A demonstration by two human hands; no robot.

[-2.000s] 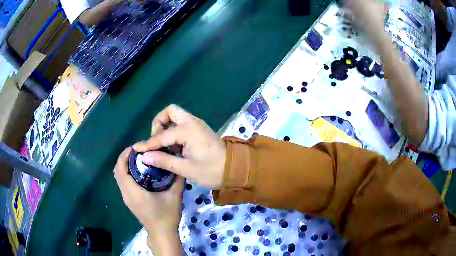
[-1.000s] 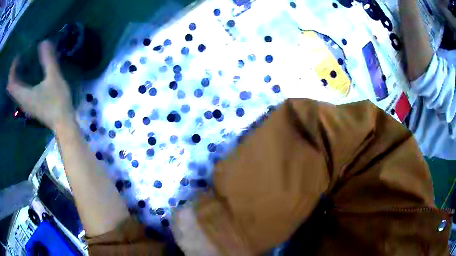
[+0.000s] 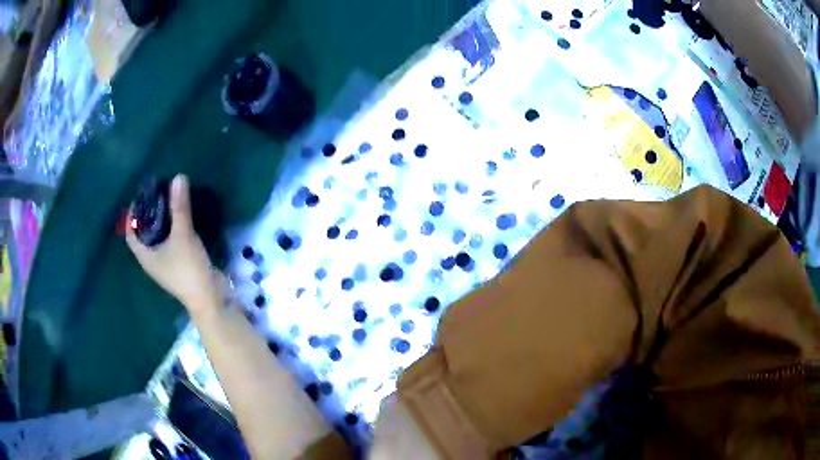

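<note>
My left hand [image 3: 175, 256] is over the green belt at the left, with its thumb and fingers around a black cylindrical unit [image 3: 153, 212]. Another black cylindrical unit [image 3: 268, 94] stands on the belt, up and to the right of that hand, untouched. A clear film [image 3: 360, 278] dotted with small round black stickers lies beside the belt. My right hand [image 3: 393, 437] is cut off by the bottom edge; only part of the wrist shows below the brown sleeve, and its fingers are out of the picture.
The green belt [image 3: 99, 296] curves along the left. Loose black rings [image 3: 649, 13] lie at the top right near a neighbouring worker's forearm [image 3: 764, 58]. Printed paper [image 3: 661, 162] covers the bench. A grey metal bar [image 3: 76, 429] crosses the lower left.
My left hand was open and empty a second ago and now holds a unit. The worked unit seen two seconds ago is no longer between both hands. My right hand has dropped to the bottom edge.
</note>
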